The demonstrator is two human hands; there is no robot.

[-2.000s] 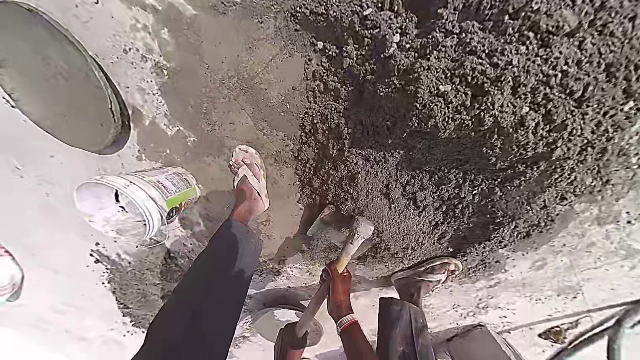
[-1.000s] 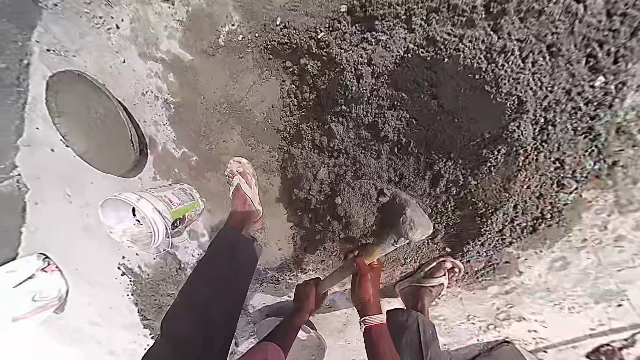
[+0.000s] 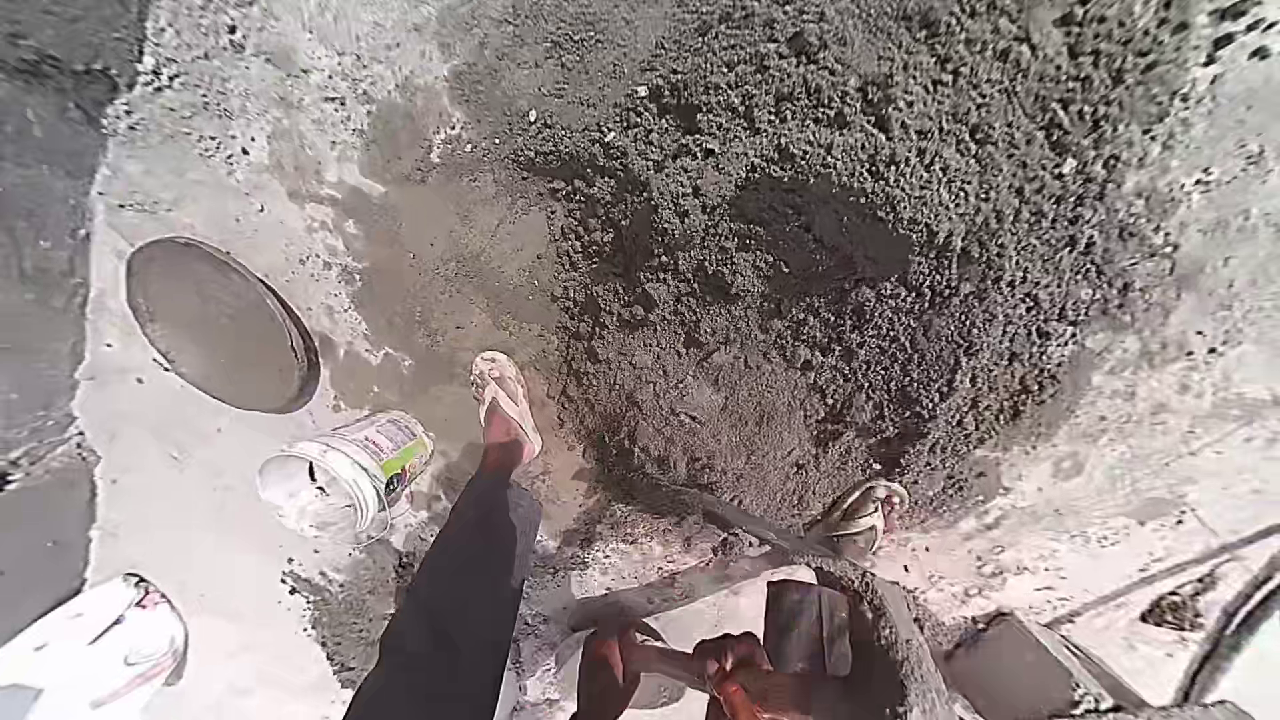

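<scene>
Side by side at the bottom centre, my left hand (image 3: 608, 665) and my right hand (image 3: 735, 665) are closed around a hoe-like tool's handle (image 3: 665, 662). The handle lies nearly level, with my left hand nearer its visible end. To the right of my hands is a curved, mortar-coated grey edge (image 3: 895, 630); I cannot tell whether it is the tool's blade or another object. A large heap of wet grey mortar (image 3: 800, 330) spreads beyond my feet, with a darker hollow in it.
A white plastic bucket (image 3: 345, 475) lies on its side left of my sandaled foot (image 3: 505, 405). Behind it is a round, grey-filled disc or opening (image 3: 220, 325). Another white container (image 3: 100, 645) is at lower left, a grey block (image 3: 1020, 665) at lower right, with a hose (image 3: 1225, 640) beyond.
The tool's blade was at the heap's near edge one second ago; my hands and the handle have since come down toward my body. Both hands have kept their hold.
</scene>
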